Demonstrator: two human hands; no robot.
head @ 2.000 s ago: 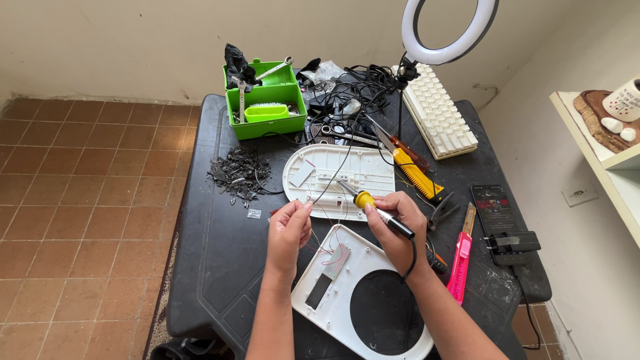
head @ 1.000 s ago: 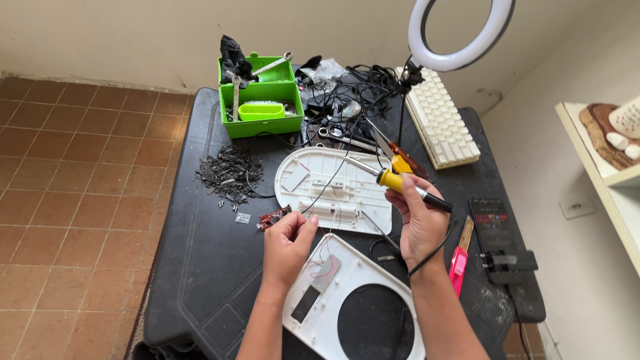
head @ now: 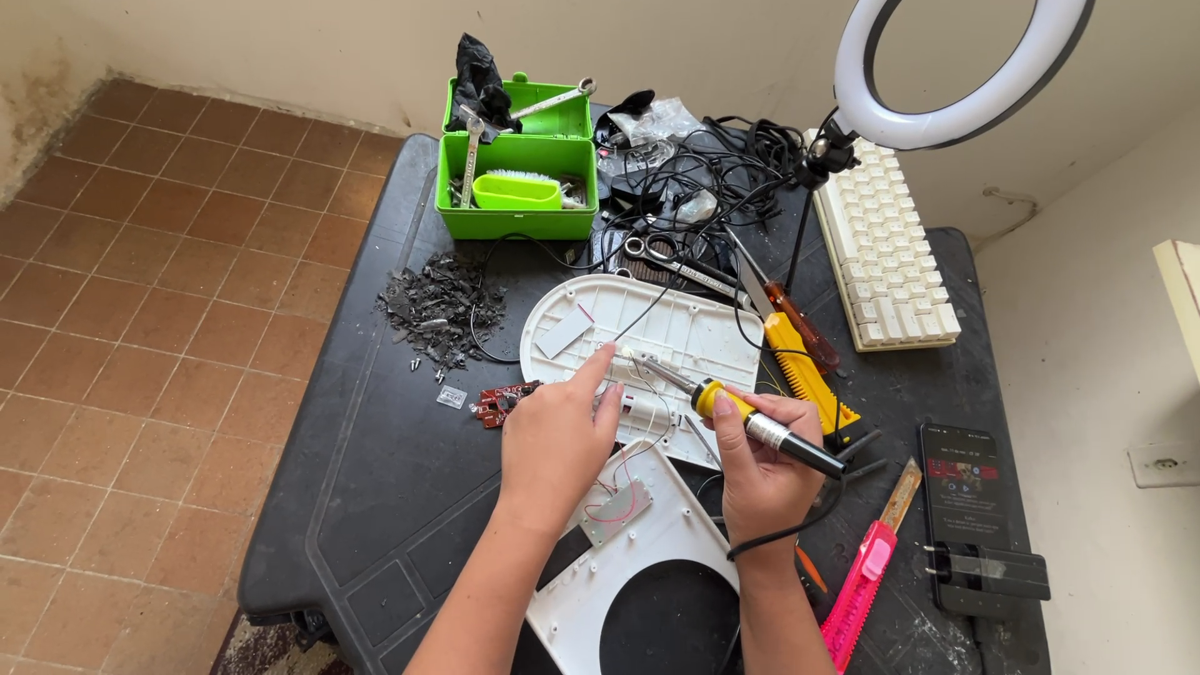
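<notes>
My right hand grips a yellow and black soldering iron, its metal tip pointing up and left over a white ribbed plastic cover. My left hand has its index finger and thumb a little apart over the cover, at the end of a thin black cable; whether the fingers grip it I cannot tell. A red circuit board lies just left of that hand. Below, a white plastic housing with a round hole holds a small grey plate with thin red wires.
A green toolbox with wrenches, tangled black cables and a white keyboard stand at the back. Black scraps lie left. On the right are a yellow cutter, a pink cutter, a phone and a ring light.
The soldering iron's tip has swung lower, over the cover near my left hand. My left index finger now extends forward. The red board was partly visible beside that hand a second ago.
</notes>
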